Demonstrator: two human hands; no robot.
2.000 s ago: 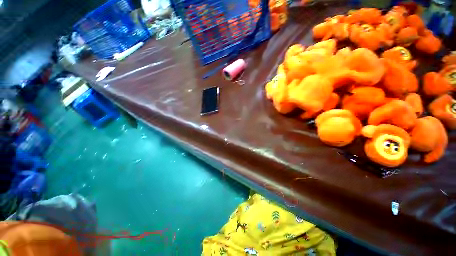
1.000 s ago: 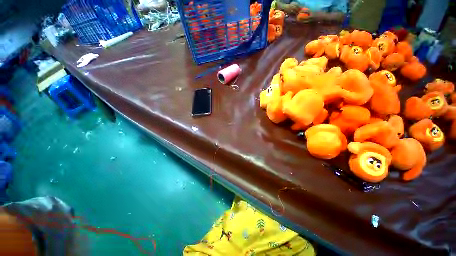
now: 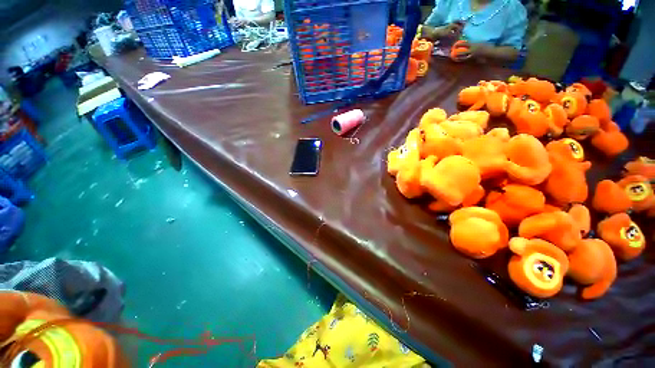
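Note:
An orange plush toy [image 3: 61, 338] with a yellow-ringed face is large and close at the lower left, cut off by the edge. Orange-red thread [image 3: 208, 339] trails right from it. No hand shows on it; neither my left hand nor my right hand can be seen. The yellow printed cloth [image 3: 348, 338] is at the bottom centre. A pile of orange plush toys [image 3: 481, 169] lies on the brown-covered table [image 3: 244, 122]. Black snips [image 3: 513, 291] lie beside the nearest toys.
A blue lattice crate of orange toys [image 3: 345, 65], pink thread cone [image 3: 348, 121] and black phone [image 3: 306, 157] are on the table. A person in light blue [image 3: 495, 29] holds an orange piece across it. A grey mesh thing [image 3: 79, 284] is behind the close toy; a blue stool [image 3: 122, 129] stands left.
The view has tilted up, bringing the person across the table into view. The close toy at the lower left now shows more, with its yellow-ringed face. The items on the table have not moved.

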